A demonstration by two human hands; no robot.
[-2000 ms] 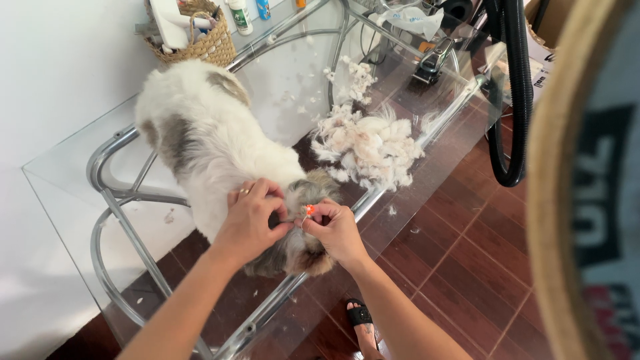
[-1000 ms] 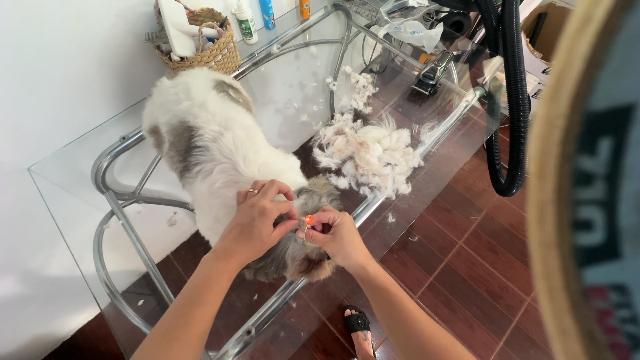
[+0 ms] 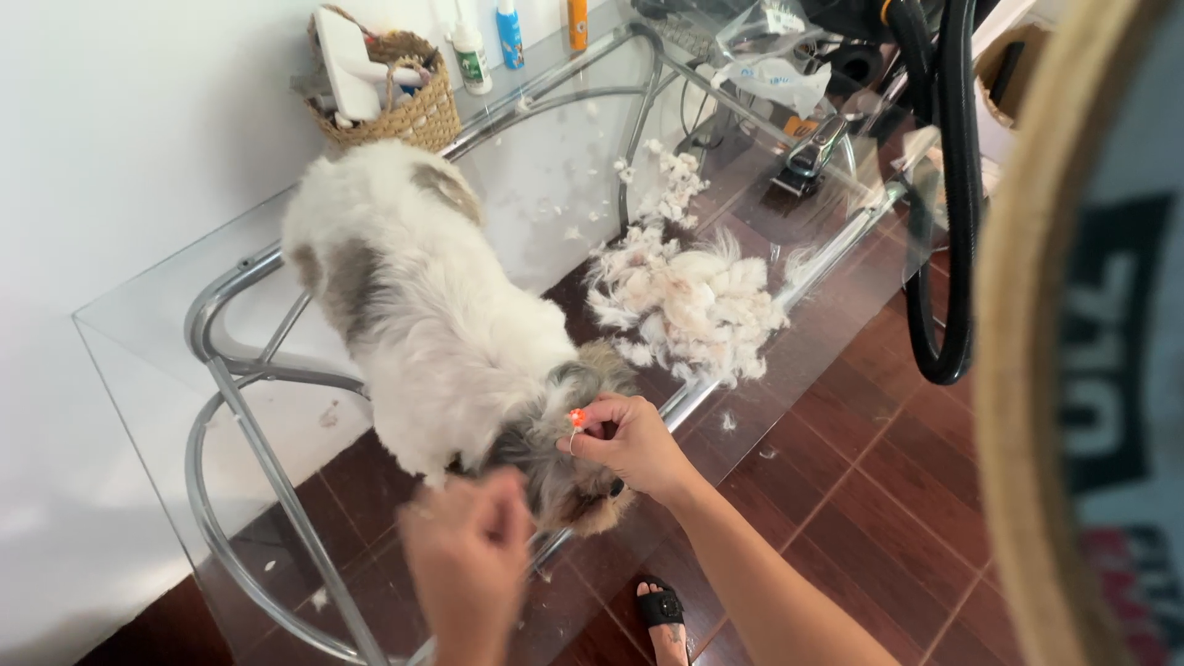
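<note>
A white and grey-brown dog [image 3: 435,287] stands on a glass table, its head toward me at the table's near edge. Over the dog's head, my right hand [image 3: 629,444] pinches a small orange hair tie [image 3: 578,418] with a thin loop between thumb and fingertips. My left hand [image 3: 472,546] is blurred, beside the dog's neck and lower left of its head; whether its fingers hold anything cannot be made out. A heap of cut white fur [image 3: 698,305] lies on the glass to the right of the dog.
The glass tabletop [image 3: 139,370] rests on a chrome tube frame [image 3: 296,509]. A wicker basket [image 3: 416,116], a white-green bottle [image 3: 472,65] and a blue bottle [image 3: 510,37] stand at the back. Hair clippers [image 3: 812,157] lie right of the fur. A black hose [image 3: 957,203] hangs at the right.
My left hand has moved away from the dog's head, down and to the left. My right hand remains at the head with the orange hair tie.
</note>
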